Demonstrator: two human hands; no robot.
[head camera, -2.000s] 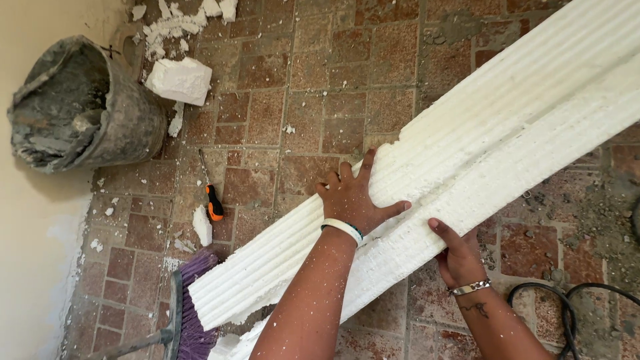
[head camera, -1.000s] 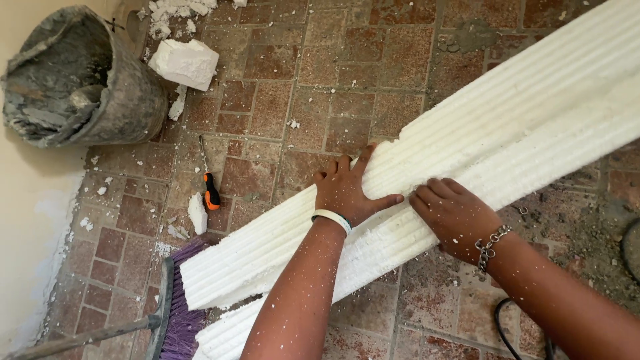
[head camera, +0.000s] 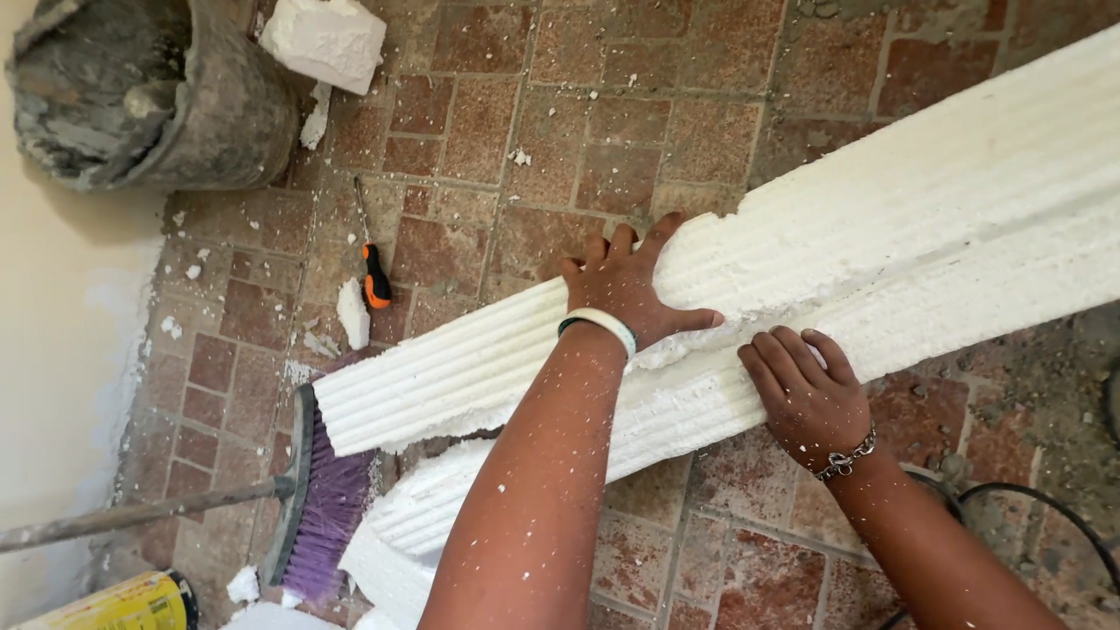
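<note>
A long ribbed white polystyrene foam piece (head camera: 884, 227) runs diagonally from the upper right to the lower left, with a rough lengthwise split between its two strips at the near end. My left hand (head camera: 626, 289) presses on the upper strip with fingers spread, the fingertips over its far edge. On the lower strip rests my right hand (head camera: 809, 394), its fingers curled over the foam near the split and the thumb beside them. Foam crumbs speckle both forearms. My left forearm hides part of the lower strip.
A grimy bucket (head camera: 236, 105) lies at upper left near a foam chunk (head camera: 328, 39). A screwdriver (head camera: 374, 276) lies on the tiled floor above a purple-bristled broom (head camera: 324, 507). A yellow container (head camera: 122, 604) is at lower left, a black cable (head camera: 1041, 494) at lower right.
My right hand has gone from the foam's lower edge to the top of the lower strip. The gap between the strips at the near end looks wider. My left hand stays on the upper strip.
</note>
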